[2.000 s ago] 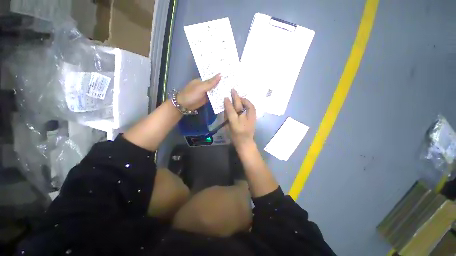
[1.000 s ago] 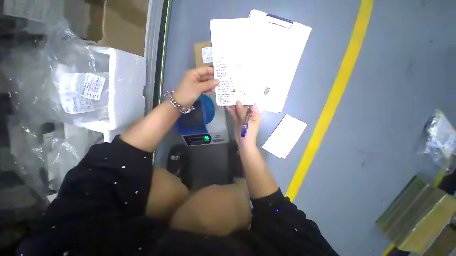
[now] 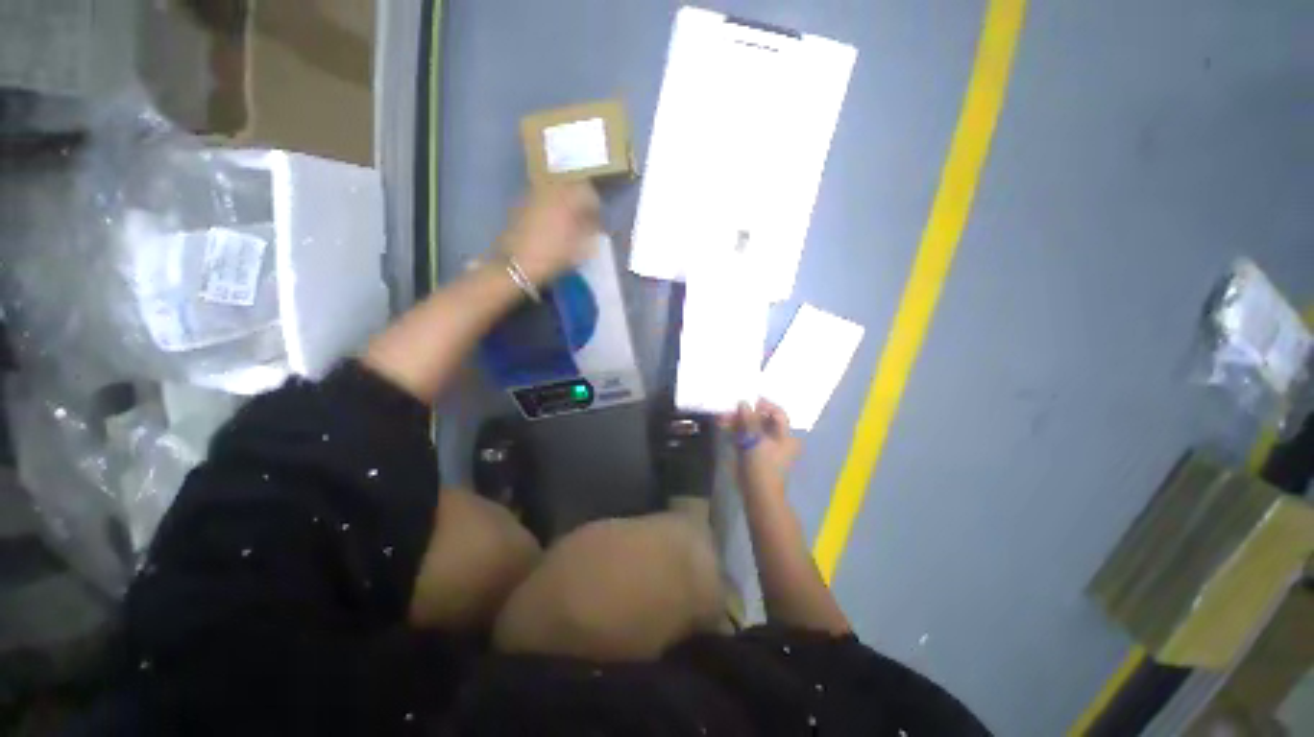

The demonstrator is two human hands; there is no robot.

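Note:
My right hand (image 3: 764,432) holds the lower end of a white stock card (image 3: 721,346), with a blue pen (image 3: 748,442) at the fingers. The card's upper end overlaps the clipboard (image 3: 742,144) on the floor. My left hand (image 3: 552,231) is blurred, at the lower edge of a small brown carton (image 3: 579,144) with a white label; I cannot tell if it grips it. The counting scale (image 3: 613,324) lies below that hand, with its blue platform (image 3: 577,310) partly covered and a green-lit display (image 3: 555,396).
A smaller white card (image 3: 814,367) lies on the floor right of the stock card. A yellow line (image 3: 937,245) crosses the floor. At left, a white bin (image 3: 339,259) holds clear bags (image 3: 188,274). At right are a brown stack (image 3: 1203,562) and a clear bag (image 3: 1254,346). My knees are below the scale.
My left hand has let go of the stock card and moved up to the carton. My right hand has moved the card down, off most of the clipboard. The whole view has shifted slightly.

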